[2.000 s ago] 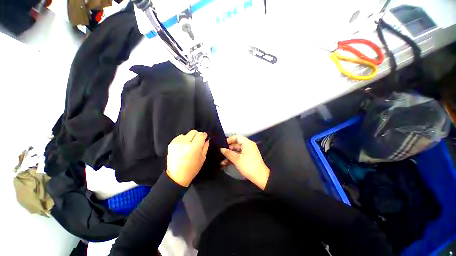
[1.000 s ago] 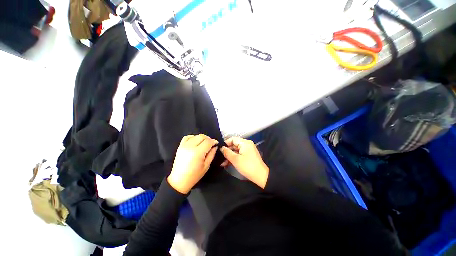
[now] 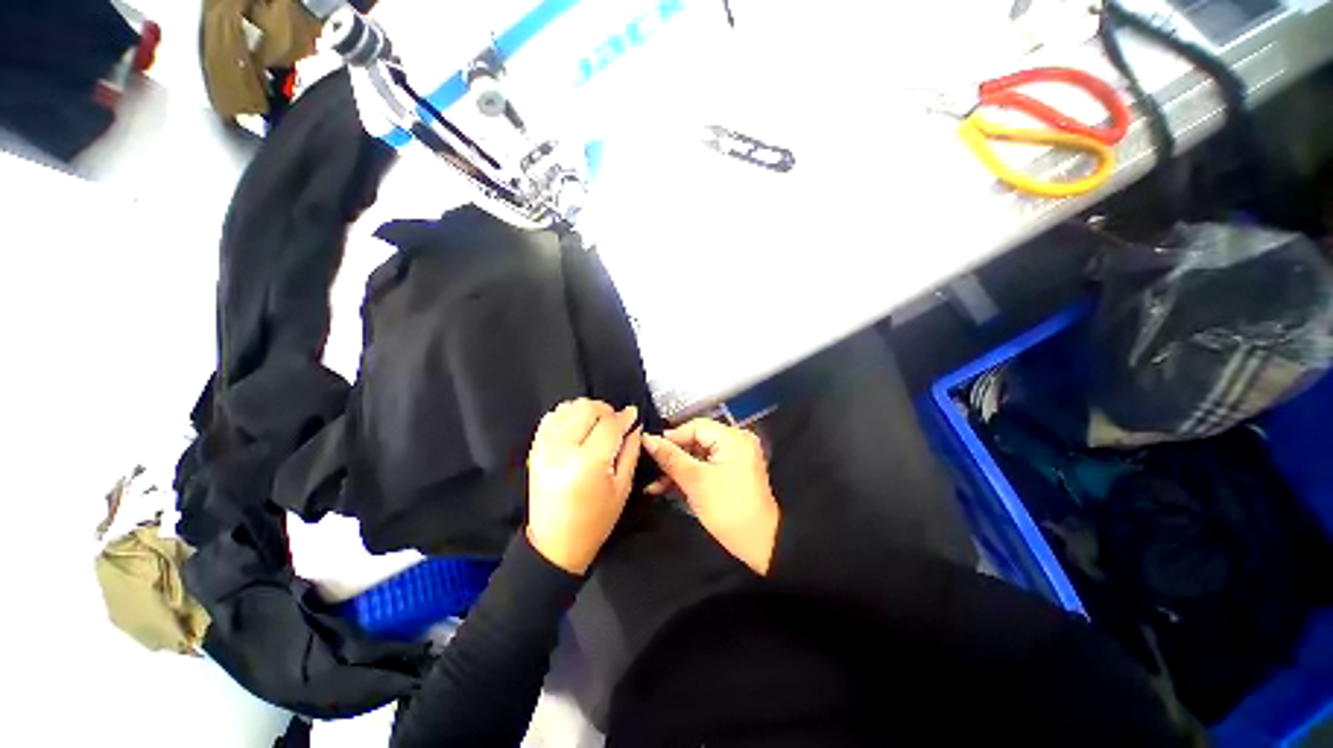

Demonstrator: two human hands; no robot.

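Note:
A black garment piece point(image 3: 468, 336) lies on the white machine bed, its upper end under the presser foot point(image 3: 563, 197) of the sewing machine. My left hand point(image 3: 582, 479) and my right hand point(image 3: 719, 482) pinch the fabric edge point(image 3: 643, 433) at the table's front edge, fingertips almost touching. Both hands are well below the needle area. More black cloth point(image 3: 271, 278) runs down the left side of the table. My fingers partly hide the pinched edge.
Thread snips point(image 3: 750, 149) lie right of the needle. Red-and-yellow scissors point(image 3: 1045, 132) and a black strap point(image 3: 1191, 66) lie farther right. A blue crate point(image 3: 1009, 482) with dark cloth and a clear bag point(image 3: 1213, 329) stands below at right. Khaki cloth point(image 3: 151, 588) is at left.
The view has shifted slightly. My left hand has moved in from the left, close to my right hand, and is more upright. The cloth under the foot looks much the same.

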